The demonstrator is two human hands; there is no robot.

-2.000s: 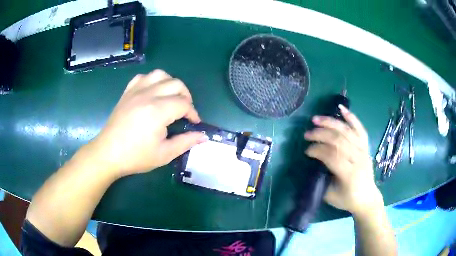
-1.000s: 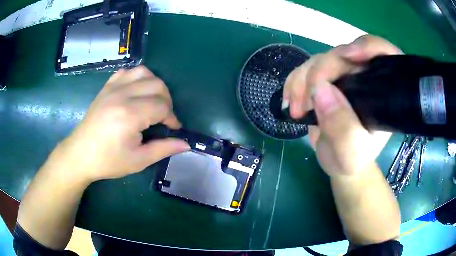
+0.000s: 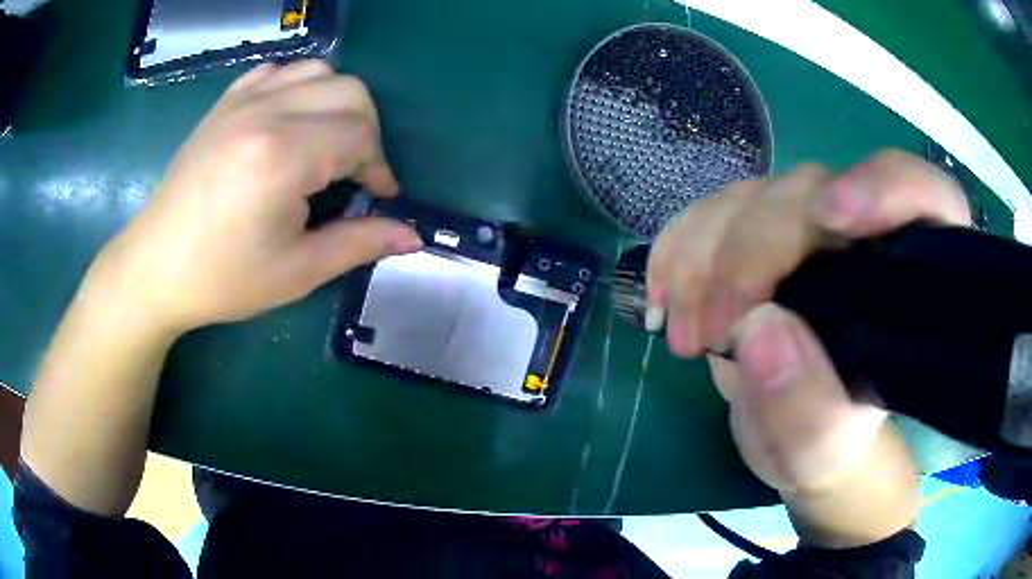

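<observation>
A display unit (image 3: 447,322) lies on the green bench with its silver back panel up and its dark strip on the far edge. My left hand (image 3: 255,198) grips the unit's far left corner between thumb and fingers. My right hand (image 3: 781,305) is closed around the black electric screwdriver (image 3: 905,322), which lies nearly level. Its front end points left at the unit's far right corner, close to the screw holes. The bit tip is blurred, and I cannot tell if it touches. The round screw tray (image 3: 668,124) is just beyond, partly heaped with dark screws.
A second display unit (image 3: 221,34) is at the far left, cut off by the top edge. A white line (image 3: 860,74) runs along the bench's far right. A black cord (image 3: 736,535) hangs at the near edge. A dark object (image 3: 17,57) is at the left rim.
My right hand picked up height and turned the screwdriver level, passed over the tray, then came nearer to the unit's right corner. My left hand stays on the unit. The view has shifted.
</observation>
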